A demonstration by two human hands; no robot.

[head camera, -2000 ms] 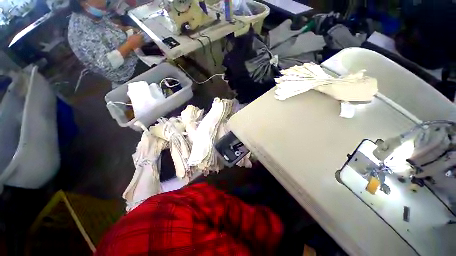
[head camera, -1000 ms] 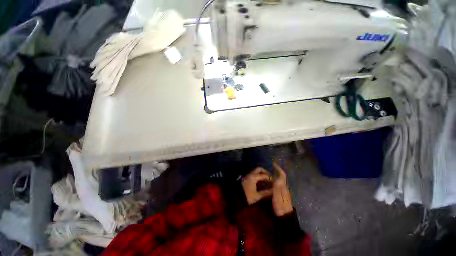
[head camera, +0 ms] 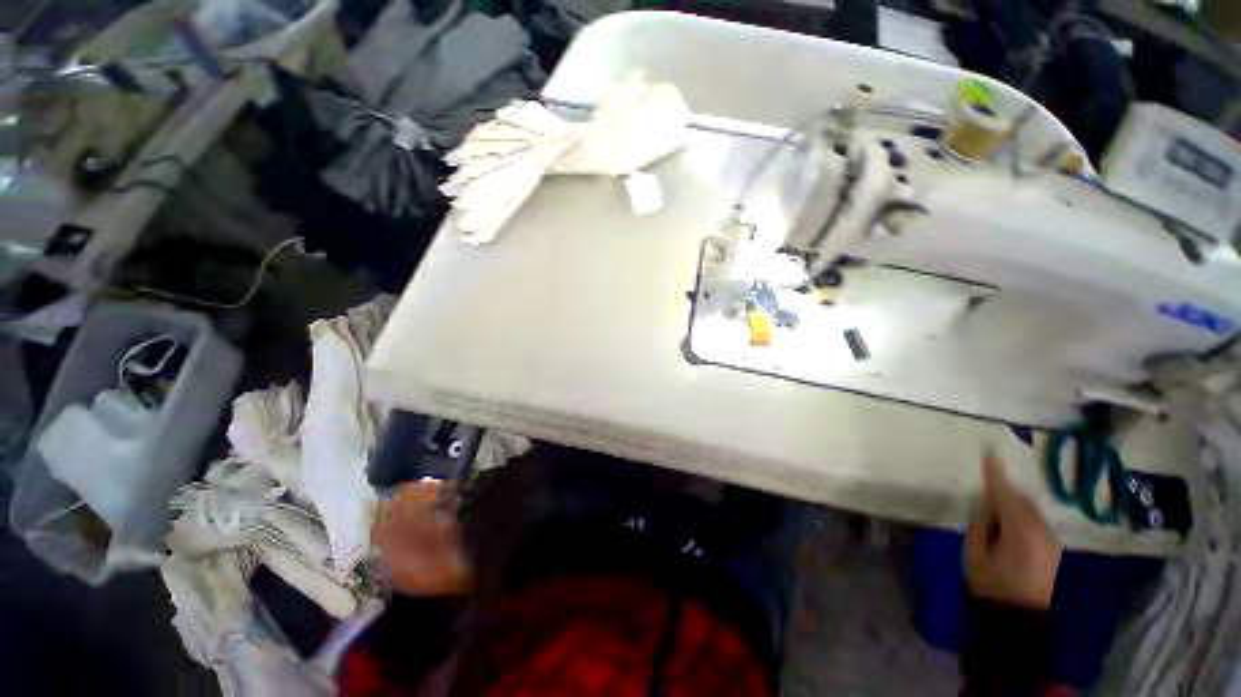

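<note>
My left hand (head camera: 425,541) is blurred, below the table's left front corner, beside the cream work bundles (head camera: 336,436); its fingers are not clear. My right hand (head camera: 1010,539) is raised at the front edge of the table, left of the dark green scissors (head camera: 1085,471), with nothing visible in it; its fingers are blurred. The white JUKI machine (head camera: 1034,245) stands on the pale table (head camera: 544,327). Its lamp lights the needle area, with an orange edge guide (head camera: 759,327) and a small dark bar (head camera: 856,343) on the bed. No fabric shows under the needle.
A bundle of cut pieces (head camera: 572,147) with a white tag lies on the table's back left. A switch box (head camera: 1157,503) sits at the right end. A grey bin (head camera: 129,436) stands at far left. A blue container (head camera: 939,592) is under the table. Pale cloth hangs far right.
My hands were together in front of my lap and are now apart, left toward the bundles, right up at the table edge. The view has shifted, showing more of the table's back.
</note>
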